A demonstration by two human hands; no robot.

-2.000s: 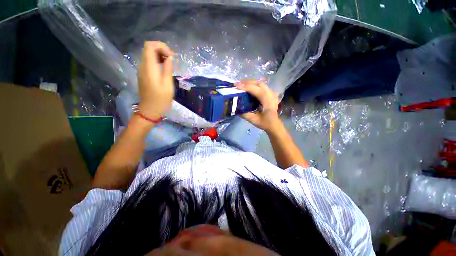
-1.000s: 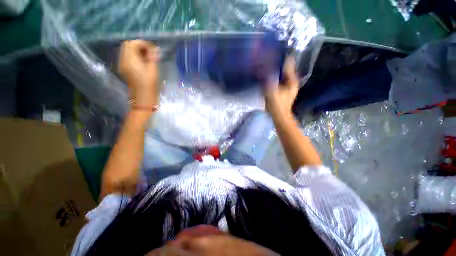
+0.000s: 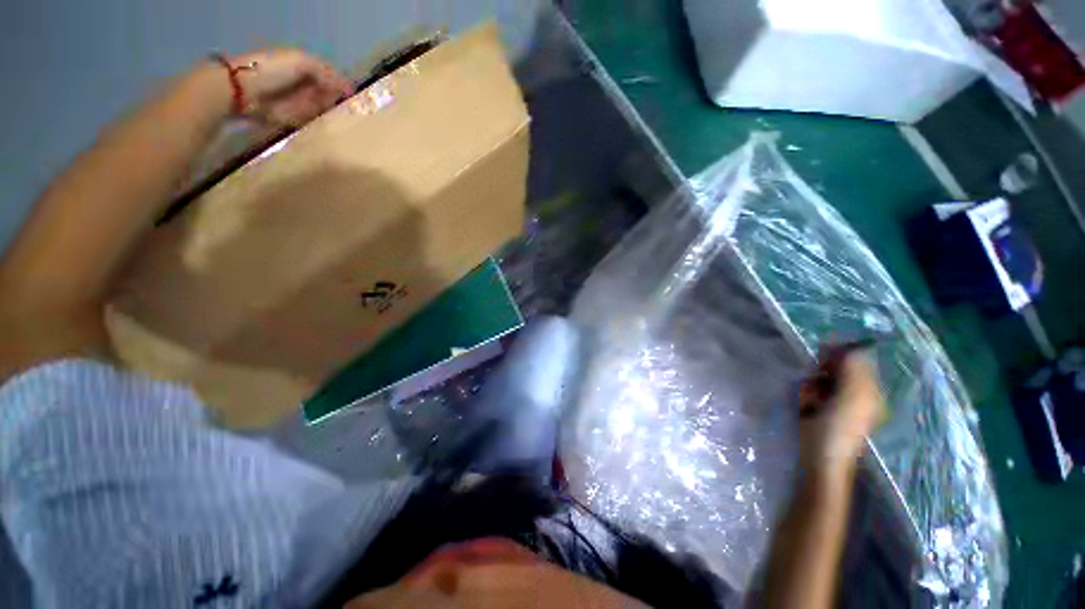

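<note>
My left hand (image 3: 292, 89), with a red wrist cord, is at the open upper edge of a large brown carton (image 3: 321, 226). Its fingers are partly hidden behind the edge, and whether it grips anything cannot be told. My right hand (image 3: 851, 405) is blurred, over the side of the clear poly bag by the green bench edge. A dark thing shows at its fingers, too blurred to tell. The clear bag (image 3: 726, 214) hangs open from the bench, with shiny film scraps (image 3: 666, 440) inside.
A large white foam box (image 3: 833, 60) stands on the green bench (image 3: 631, 77) at the top right. Dark blue boxes with white parts (image 3: 982, 256) lie on the bench at the right. A smaller green surface (image 3: 428, 339) lies beside the carton.
The view has turned left towards the carton. My left hand has moved to the carton's upper edge. The blue box that my right hand held no longer shows there.
</note>
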